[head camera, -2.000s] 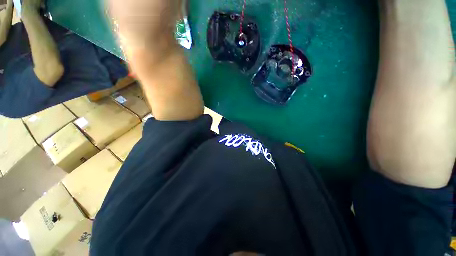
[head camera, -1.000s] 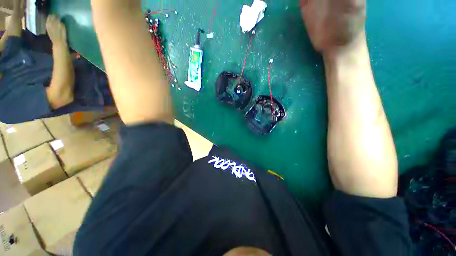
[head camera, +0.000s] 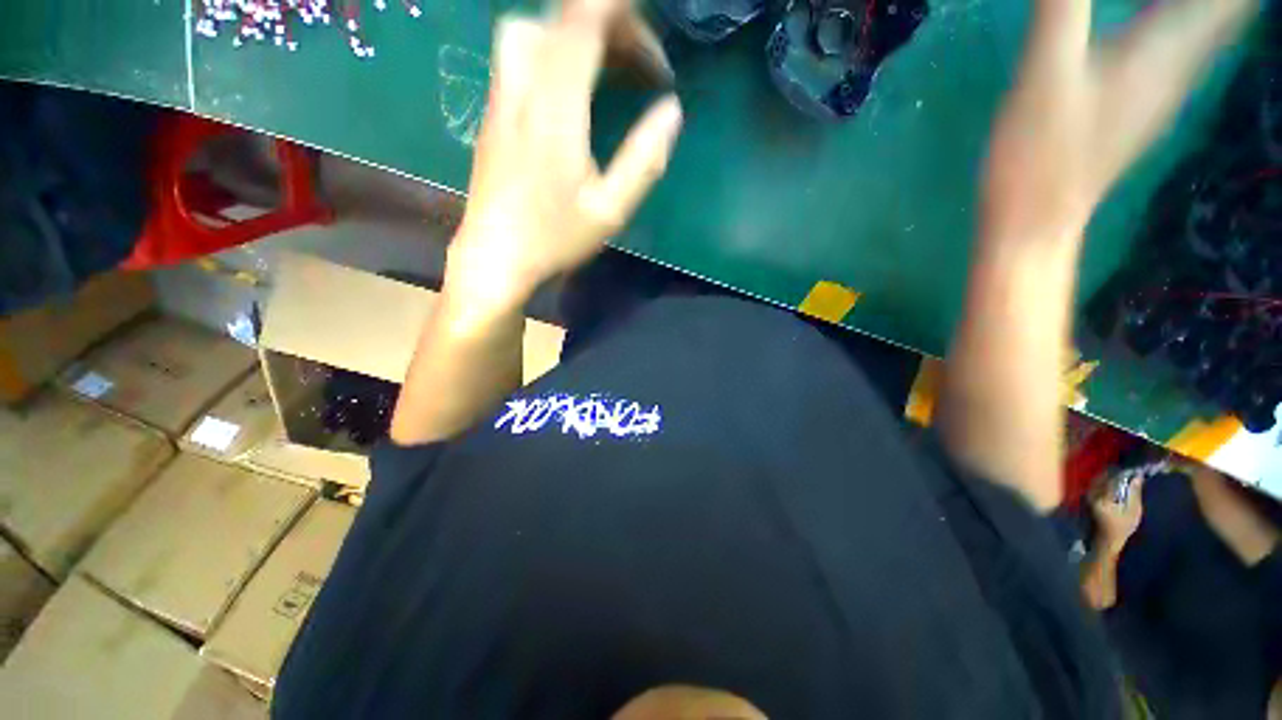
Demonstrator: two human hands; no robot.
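Black plastic housings [head camera: 830, 54] lie at the top edge of the view on the green bench, partly cut off. My left hand [head camera: 577, 155] is over the bench edge, left of the housings, with thumb and fingers apart and nothing in it. My right hand [head camera: 1083, 106] is right of the housings, blurred, its fingers spread and partly cut off by the top edge; I see nothing in it. Red lead wires with white ends [head camera: 302, 17] lie at the top left of the bench.
Many black units [head camera: 1209, 281] are massed on the bench at right. Yellow tape [head camera: 830, 301] marks its edge. An open carton [head camera: 338, 338] with dark contents, stacked cartons [head camera: 197, 521] and a red stool [head camera: 232, 190] are at left. Another person's hand [head camera: 1115, 523] shows lower right.
The view has shifted, so the housings now sit at the top edge. My left hand has come into view, open. The glue tube and white scrap are out of view. My right hand's fingers are spread.
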